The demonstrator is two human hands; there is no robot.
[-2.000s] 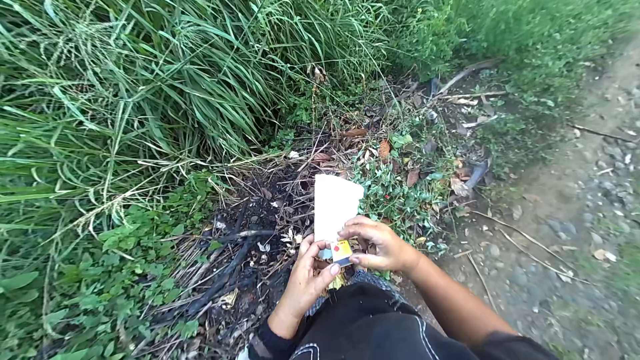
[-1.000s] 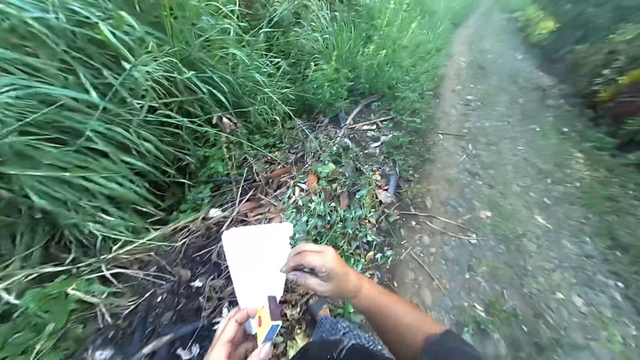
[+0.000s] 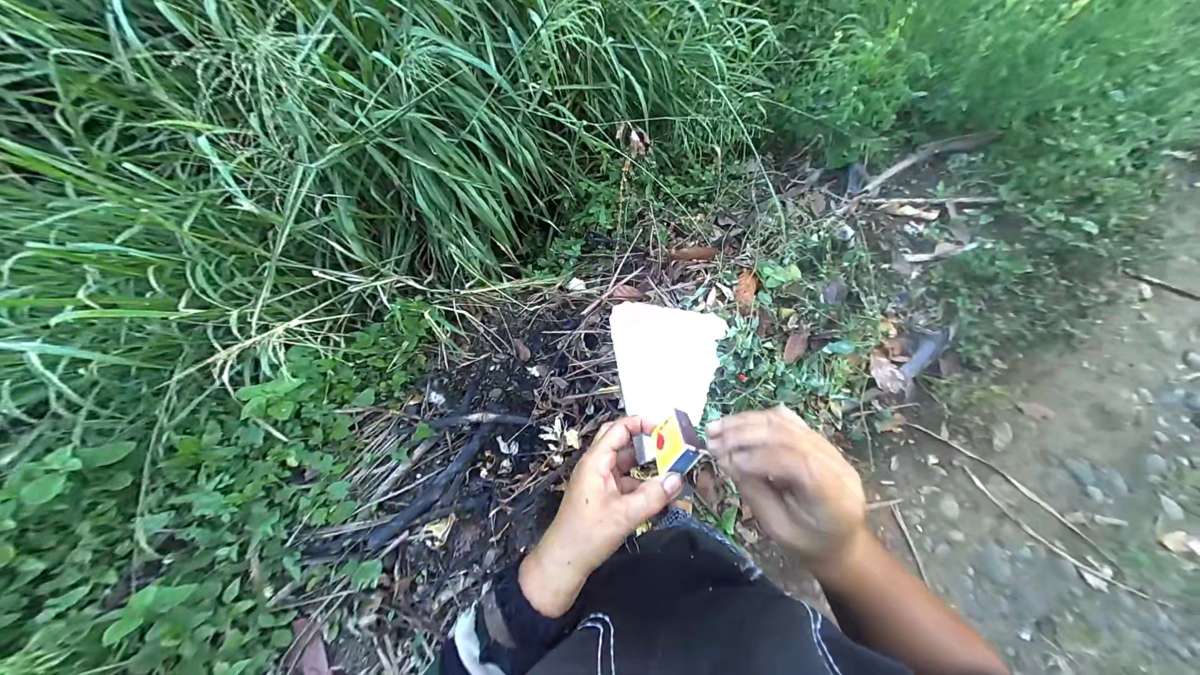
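Note:
My left hand [image 3: 605,502] holds a small yellow and blue matchbox [image 3: 677,442] upright between thumb and fingers, its dark striking side turned toward my right hand. A white sheet of paper [image 3: 666,361] is in the same hand and stands out beyond the box. My right hand [image 3: 792,483] is just right of the matchbox, blurred, with its fingertips drawn together close to the box's dark side. Whether a matchstick is between those fingertips cannot be made out.
Tall green grass [image 3: 403,141] rises at the back left. Charred sticks [image 3: 436,492] and dry leaves lie on the ground below my hands. A stony dirt path [image 3: 1050,506] runs along the right, with thin twigs on it.
My right hand, on the matchbox two seconds ago and away from it beside the paper one second ago, is now close to the box's dark side. The view has swung right and back.

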